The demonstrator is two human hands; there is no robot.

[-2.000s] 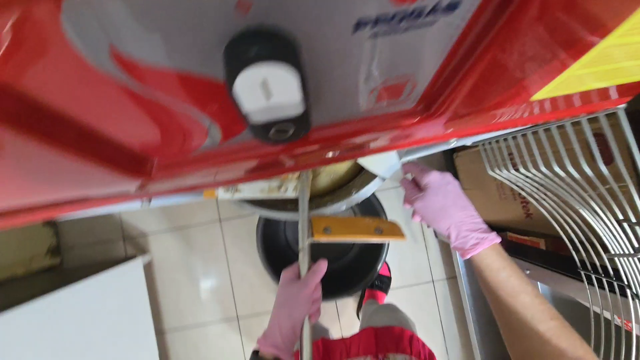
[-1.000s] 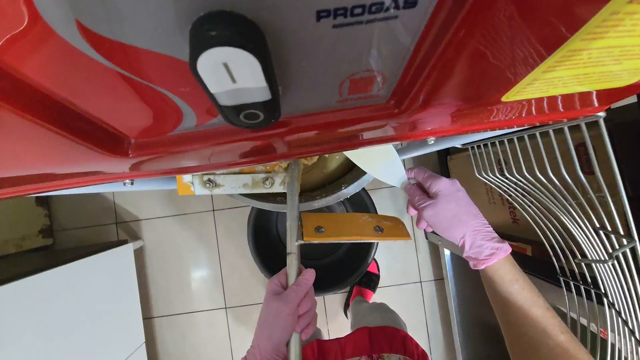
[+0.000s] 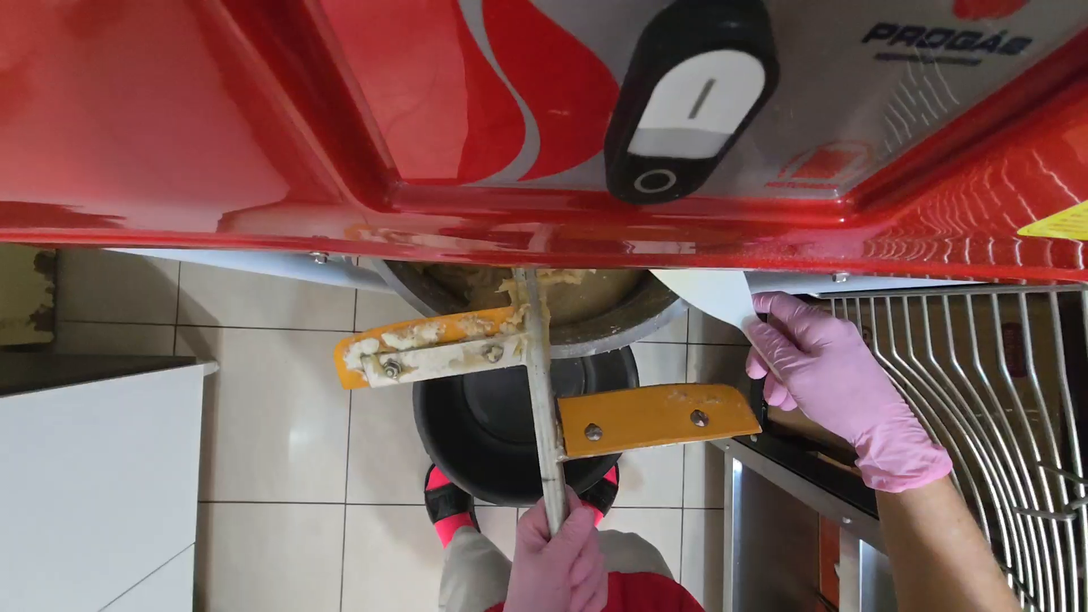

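My left hand (image 3: 557, 552), in a pink glove, grips the lower end of a metal mixer shaft (image 3: 541, 399). Two orange paddle blades are bolted to the shaft; the left blade (image 3: 433, 344) is smeared with pale dough-like residue, while the right blade (image 3: 659, 419) looks mostly clean. My gloved right hand (image 3: 820, 374) holds a white plastic scraper (image 3: 710, 293) at the rim of a metal bowl (image 3: 595, 336). Pasty light brown stuff lies in the bowl, partly hidden by the red machine housing (image 3: 527, 229). Below it, a black tub (image 3: 493, 425) stands on the floor.
The machine's front panel carries a black-and-white rocker switch (image 3: 697, 102). At the right are a wire rack (image 3: 935, 382) and a metal frame (image 3: 799, 544). A white panel (image 3: 93, 476) stands at the left over the tiled floor (image 3: 272, 425). My feet are beside the tub.
The shaft and its blades have come farther out from under the red housing, toward me, showing the smeared left blade. My right hand still holds the scraper near the bowl rim.
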